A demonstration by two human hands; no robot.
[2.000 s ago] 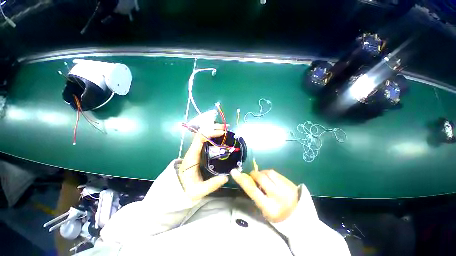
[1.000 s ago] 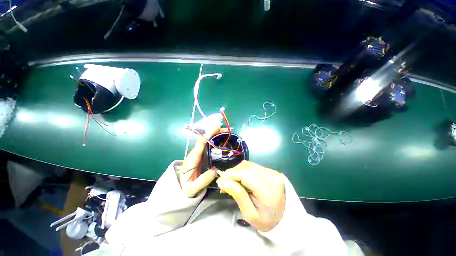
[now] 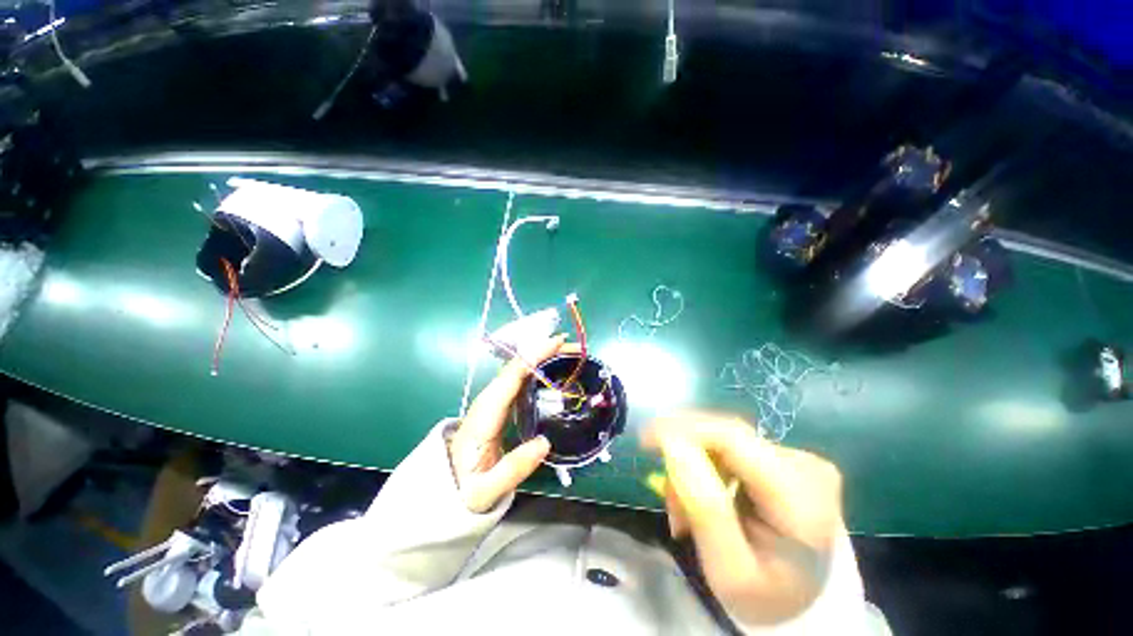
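Note:
My left hand (image 3: 491, 435) holds a camera housing (image 3: 575, 437) in front of me. Its dark round opening faces up, with red, yellow and dark wires (image 3: 579, 336) coming out. Its white bracket (image 3: 532, 331) and white tail cable (image 3: 505, 267) point away over the belt. Small white pieces show at the near rim. My right hand (image 3: 746, 497) is blurred, to the right of the housing and apart from it. A yellow patch shows at its fingers; I cannot tell whether it is a tool.
Another white housing (image 3: 283, 230) with red wires lies left on the green belt (image 3: 410, 273). Thin thread tangles (image 3: 770, 379) lie right of centre. Dark camera modules (image 3: 897, 255) cluster at right; a dark part (image 3: 1106, 370) is far right. White parts (image 3: 205, 547) are jumbled below left.
My right hand has moved from the housing's near rim away to the right. White pieces at that rim now show. My left hand still holds the housing. The whole view has shifted slightly.

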